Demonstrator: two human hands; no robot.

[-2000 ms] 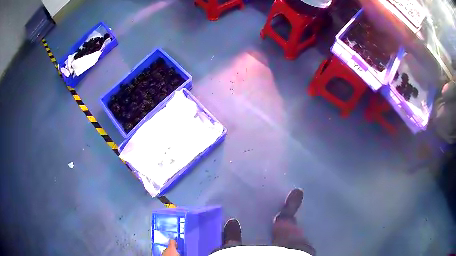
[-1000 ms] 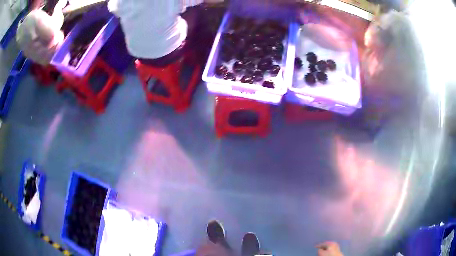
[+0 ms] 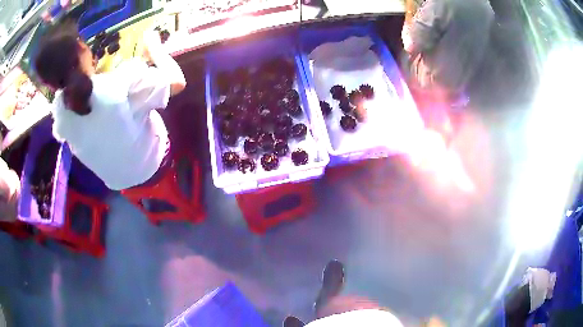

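Observation:
A blue crate (image 3: 220,310) shows at the bottom edge, left of my feet, and is cut off by the picture's rim. My left hand is not in view. A small skin-coloured patch at the bottom edge may be my right hand (image 3: 435,322); its fingers cannot be made out. Ahead, a crate (image 3: 275,181) on a red stool holds many black spiky parts (image 3: 259,108). The crate beside it on the right (image 3: 360,154) has a white liner sheet (image 3: 342,57) and several black parts on it.
A seated person in a white top (image 3: 112,128) is at the worktable (image 3: 236,27). Another person in grey (image 3: 450,45) is at the right. Red stools (image 3: 275,207) stand along the table. A narrower crate of parts (image 3: 59,198) is at left. Blue crates (image 3: 562,262) stand at far right.
The view has swung from the floor crates to the worktable, and the stool crates appear larger. The left hand seen on the blue crate two seconds ago is out of view.

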